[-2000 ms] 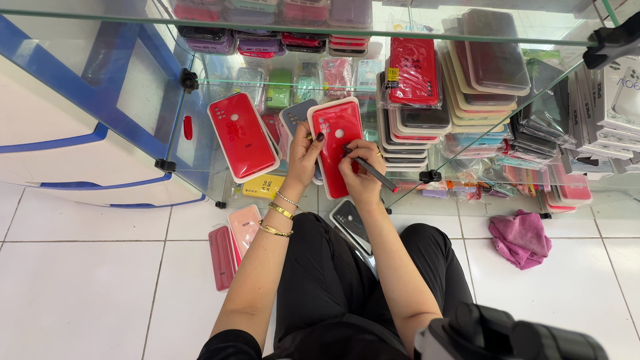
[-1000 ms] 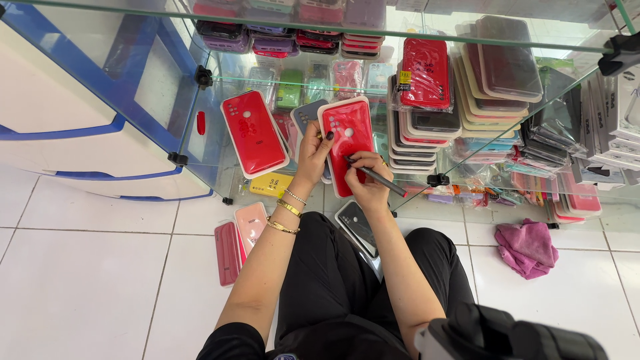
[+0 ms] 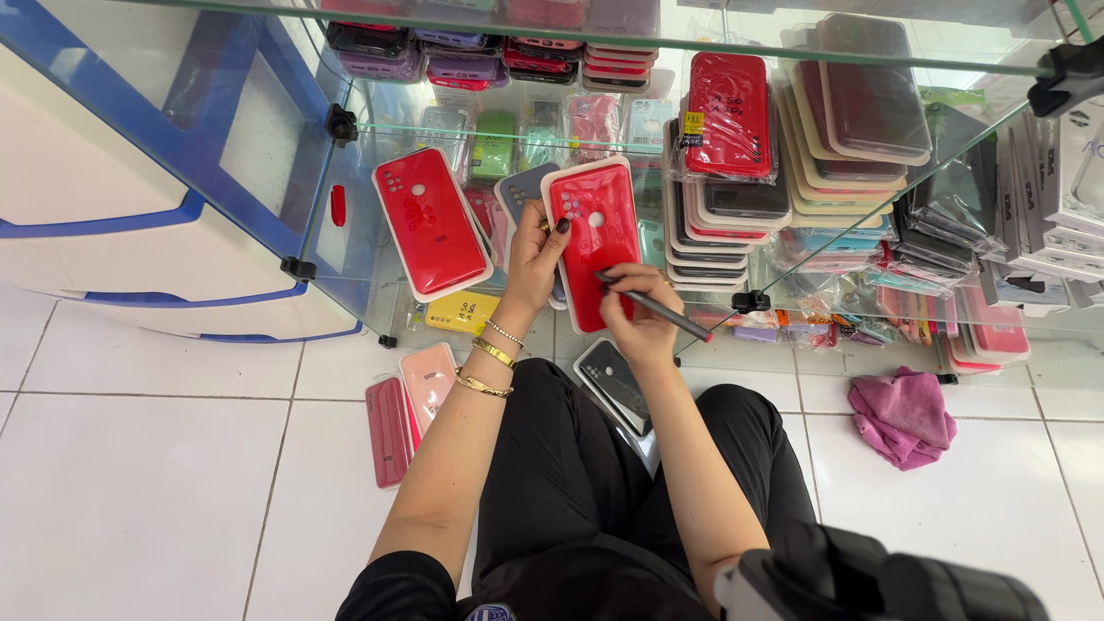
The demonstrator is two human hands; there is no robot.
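Note:
My left hand [image 3: 536,259] grips the left edge of a red phone case in clear packaging [image 3: 608,216], which is tilted slightly. In my right hand [image 3: 642,315] is a dark marker pen with a red end [image 3: 660,310], its tip at the lower part of the red case. Behind my left hand a blue-grey phone case [image 3: 533,183] is partly hidden. Another packaged red phone case [image 3: 431,228], bearing writing, leans to the left on the glass shelf. Below it lies a yellow phone case [image 3: 461,311]. A black phone case [image 3: 614,379] lies between my knees and the shelf.
Stacks of packaged phone cases [image 3: 729,220] stand right on the glass shelving [image 3: 552,39], with black clamps [image 3: 750,301] at its joints. White boxes [image 3: 1074,172] are at the far right. Pink cases [image 3: 390,431] and a pink cloth [image 3: 903,418] lie on the tiled floor; white-and-blue drawers [image 3: 155,241] are at left.
My left hand still holds the red case and my right hand the marker pen. The pen tip has moved down the case a little. The view has shifted slightly.

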